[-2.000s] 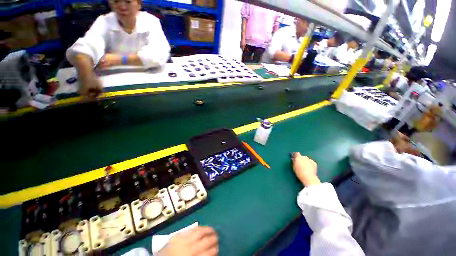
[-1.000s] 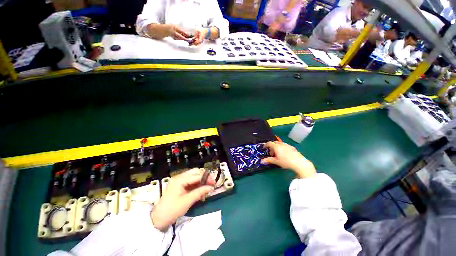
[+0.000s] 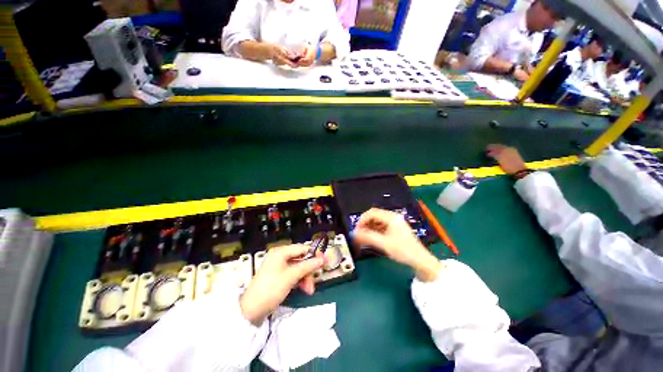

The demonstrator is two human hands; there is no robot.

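My left hand [image 3: 280,280] holds a black ring part [image 3: 317,248] at its fingertips, just over the rightmost cream fixture block [image 3: 336,263]. My right hand [image 3: 389,236] is over the left part of the black parts box [image 3: 372,192], fingertips together; whether they hold a small piece cannot be told. The hand hides most of the blue-white bits. Several cream blocks stand in a row on a black base, with red-tipped toggle clamps [image 3: 274,218] behind them. The two leftmost blocks [image 3: 109,301] show round recesses.
A crumpled white wipe [image 3: 302,338] lies in front of the fixtures. An orange stick [image 3: 439,227] and a white bottle [image 3: 458,190] are right of the box. Another person's hand [image 3: 507,158] reaches over the belt [image 3: 254,152] at right. Opposite, a person works beside a white tray [image 3: 396,75].
My right hand has moved left from the box's right side. My left hand keeps the ring, near the rightmost block. Another person's arm has reached in at right. The view has shifted slightly.
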